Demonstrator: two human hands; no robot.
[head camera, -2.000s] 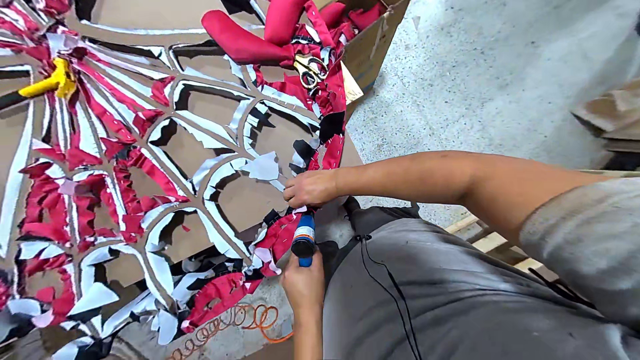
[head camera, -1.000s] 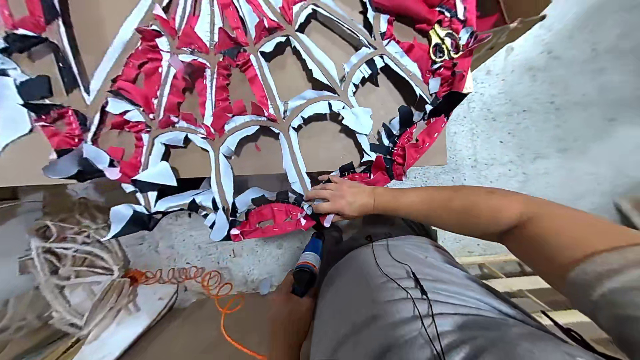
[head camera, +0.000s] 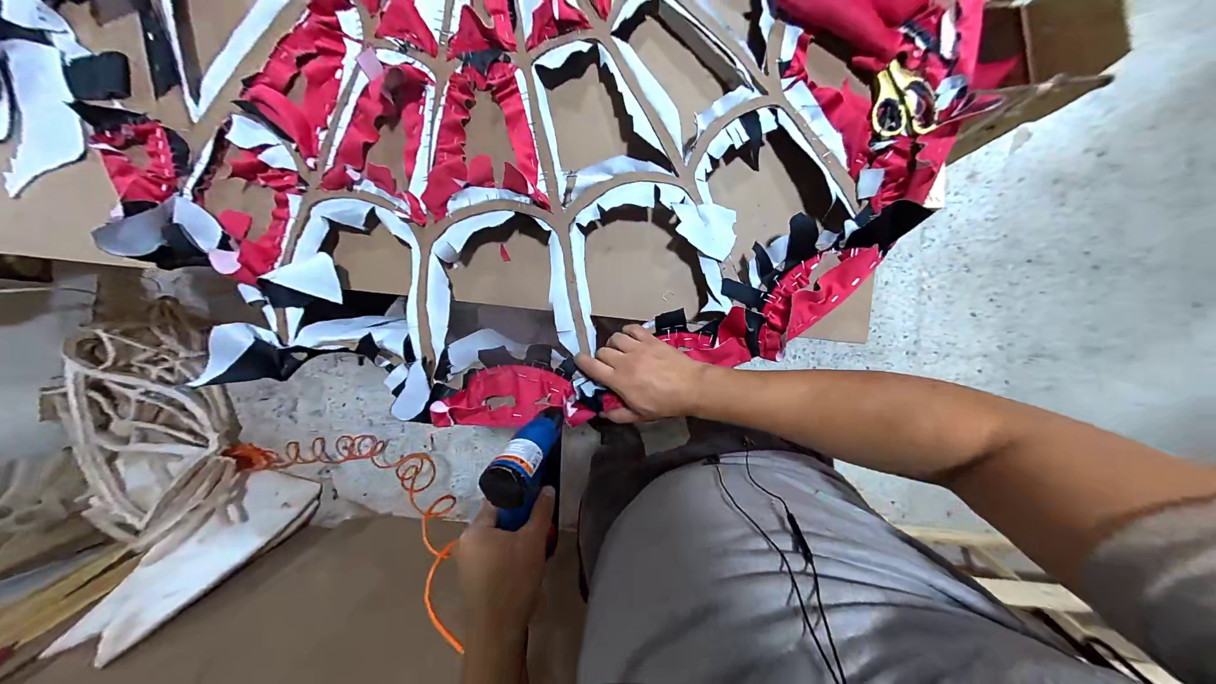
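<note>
A large brown web-shaped panel frame (head camera: 560, 228) carries red, white and black fabric strips, fixed in places with small staples. My left hand (head camera: 508, 541) grips a blue pneumatic staple gun (head camera: 530, 456), whose nose is at the lower edge of a red fabric section (head camera: 503, 394). Just right of the nose, my right hand (head camera: 651, 372) holds the fabric-covered rim where a rib meets it; the fingertips lie over the rib's end. Yellow-handled scissors (head camera: 902, 100) rest on red fabric at the upper right.
Brown board (head camera: 826, 318) lies under the frame. An orange coiled hose (head camera: 418, 470) hangs left of the staple gun. Bundled pale strips (head camera: 142, 427) and a white board (head camera: 204, 560) are at the lower left. A cardboard box (head camera: 1073, 43) stands at the upper right.
The view has shifted left along the frame. My right hand has moved along its rim to the red section on the near edge. The staple gun's nose has come up to that section since one second ago.
</note>
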